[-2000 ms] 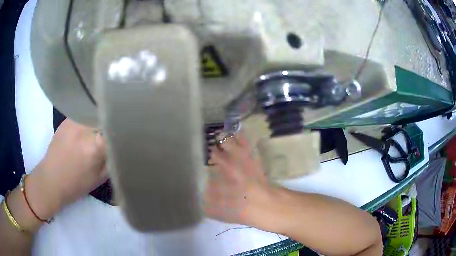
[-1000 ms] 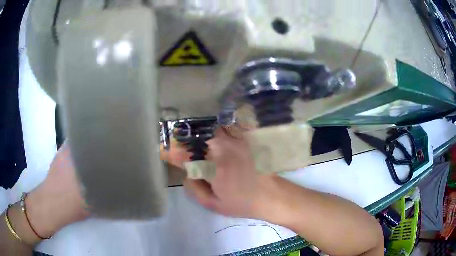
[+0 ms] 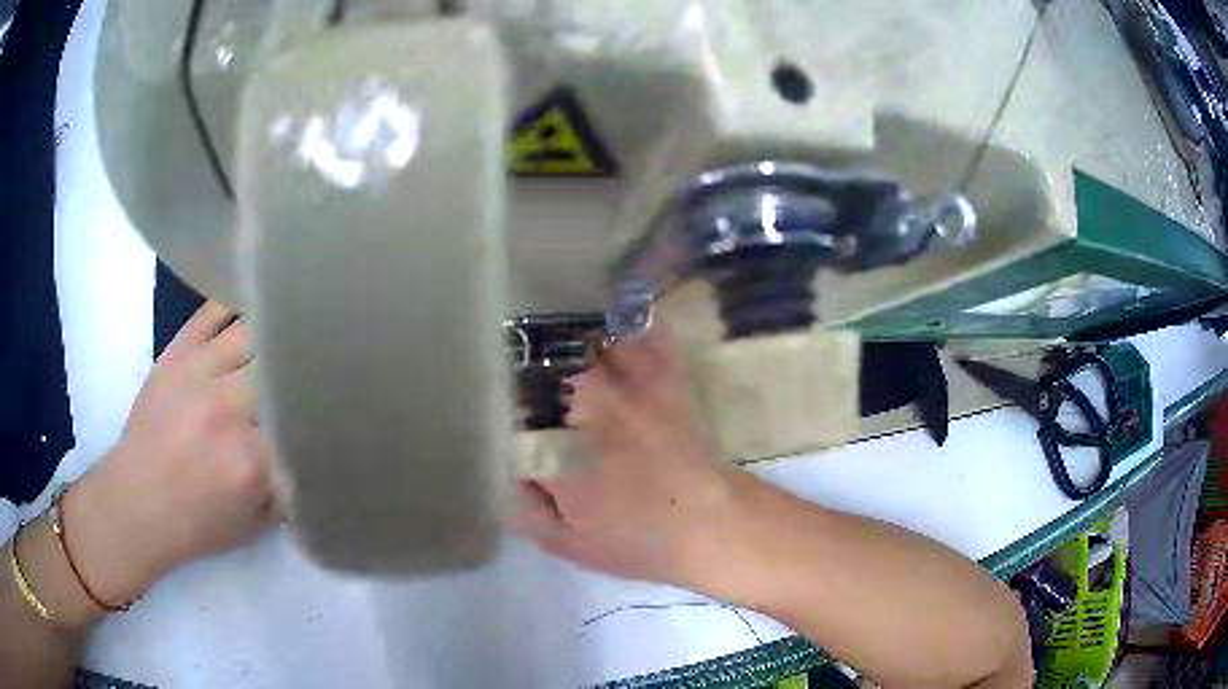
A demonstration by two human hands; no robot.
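The pale rounded cover (image 3: 384,310) of the sewing machine is close to the camera and hides the needle area. My left hand (image 3: 202,431) is left of the cover, with its fingertips partly behind it; what it touches is hidden. My right hand (image 3: 626,464) is right of the cover, beside the small tension assembly (image 3: 550,353) with its dark spring. Its fingers are bent near the metal parts, and I cannot tell if they hold anything. The larger chrome tension assembly (image 3: 768,222) is above my right hand.
Black-handled scissors (image 3: 1077,428) and a small black piece (image 3: 905,384) lie right of the machine, below the green control panel (image 3: 1037,276). Black fabric (image 3: 30,269) is at the far left. A lime green basket (image 3: 1088,606) is at lower right.
The view has shifted, so the cover appears further right than one second ago. More of my left hand's fingers shows. My right hand stays beside the small tension assembly.
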